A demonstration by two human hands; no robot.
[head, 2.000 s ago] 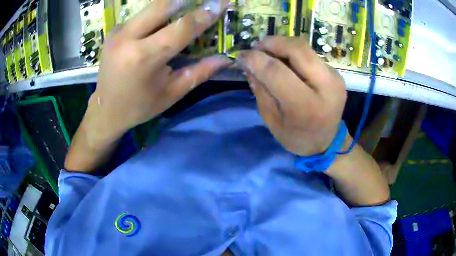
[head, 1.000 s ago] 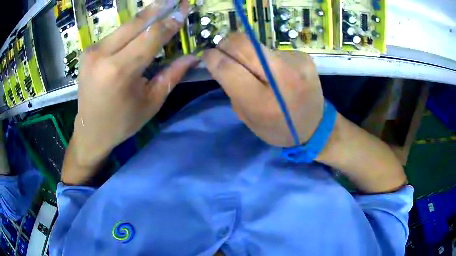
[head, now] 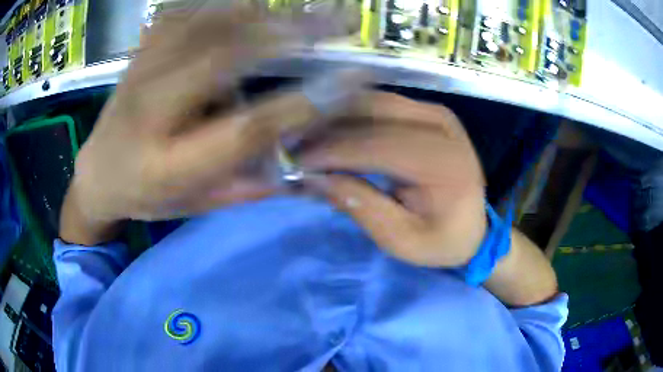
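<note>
My left hand point(head: 174, 138) and my right hand point(head: 414, 189) are close together in front of my chest, below the bench edge, both blurred. A small shiny silvery piece point(head: 291, 172) shows between them at the fingertips of my right hand; what it is cannot be told. Whether my left fingers also grip it is hidden by blur. A blue wrist strap point(head: 491, 247) is on my right wrist. Circuit boards point(head: 418, 25) with yellow strips stand in a row along the bench, beyond my hands.
The white bench edge point(head: 611, 116) runs across the top. More boards point(head: 36, 54) lie at the far left. A green-rimmed black crate point(head: 43, 156) is below the bench at left. A blue box point(head: 600, 345) is at lower right, and a dark shape stands at the right rim.
Both hands have drawn back from the boards toward my chest and come together. The small shiny piece now shows between them. The blue cord no longer crosses my right hand.
</note>
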